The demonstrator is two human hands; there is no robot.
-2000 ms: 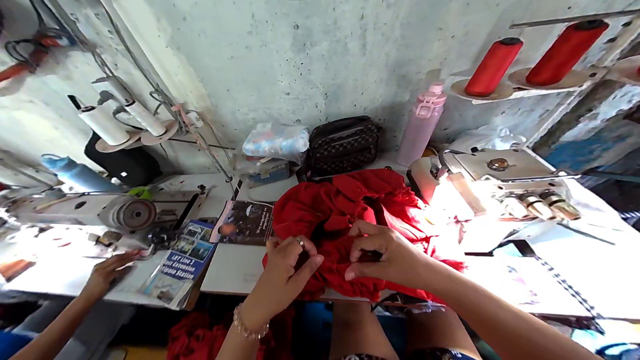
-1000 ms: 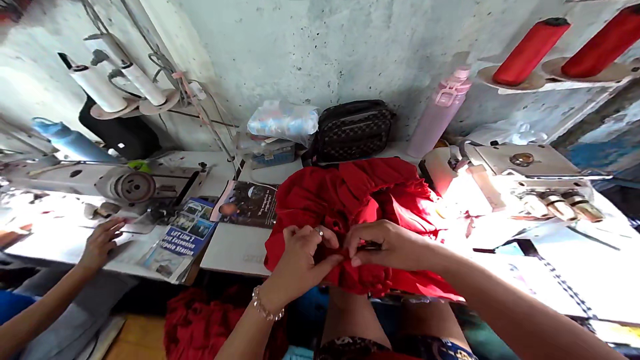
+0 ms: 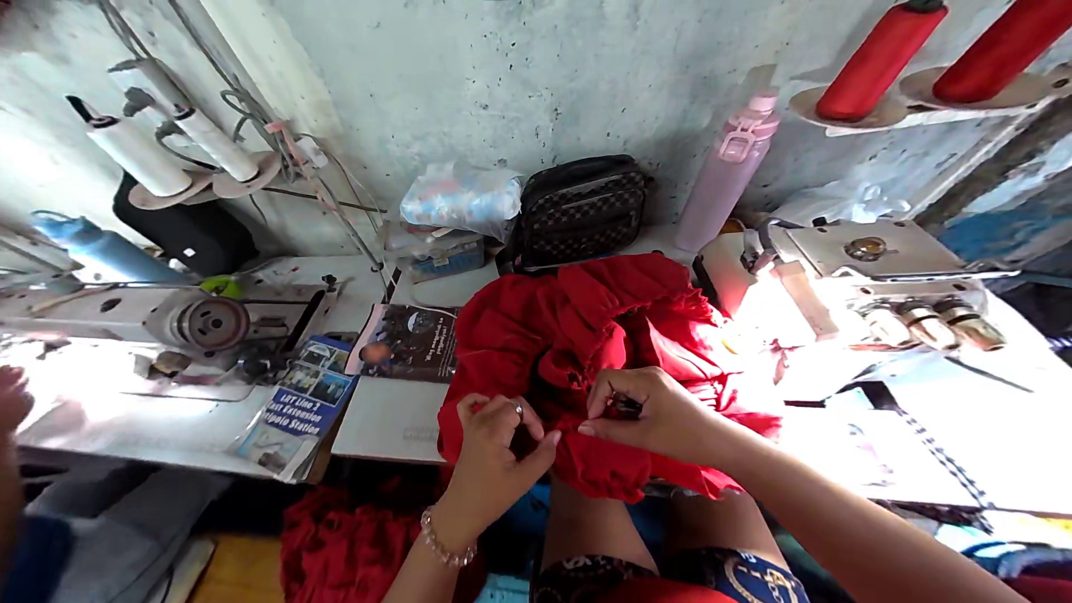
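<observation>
Gathered red fabric (image 3: 536,327) lies in a heap over the table's front edge and above my lap. My left hand (image 3: 502,444), with a ring and a beaded bracelet, pinches the front part of the fabric between thumb and fingers. Just to its right, my right hand (image 3: 645,414) has thumb and forefinger closed at the cloth, with a small dark tool, perhaps thread snips, partly hidden in its palm. The fingertips of both hands are a short distance apart.
An overlock sewing machine (image 3: 879,260) stands right; another sewing machine (image 3: 126,314) stands left, near a co-worker's hand (image 3: 12,398). Behind the fabric are a black checkered bag (image 3: 582,209) and pink bottle (image 3: 729,172). Booklets (image 3: 306,406) lie left. More red fabric (image 3: 343,544) hangs below.
My hands were apart two seconds ago, came together at the fabric, and are now slightly apart again. The co-worker's hand at the left has moved toward the view's edge.
</observation>
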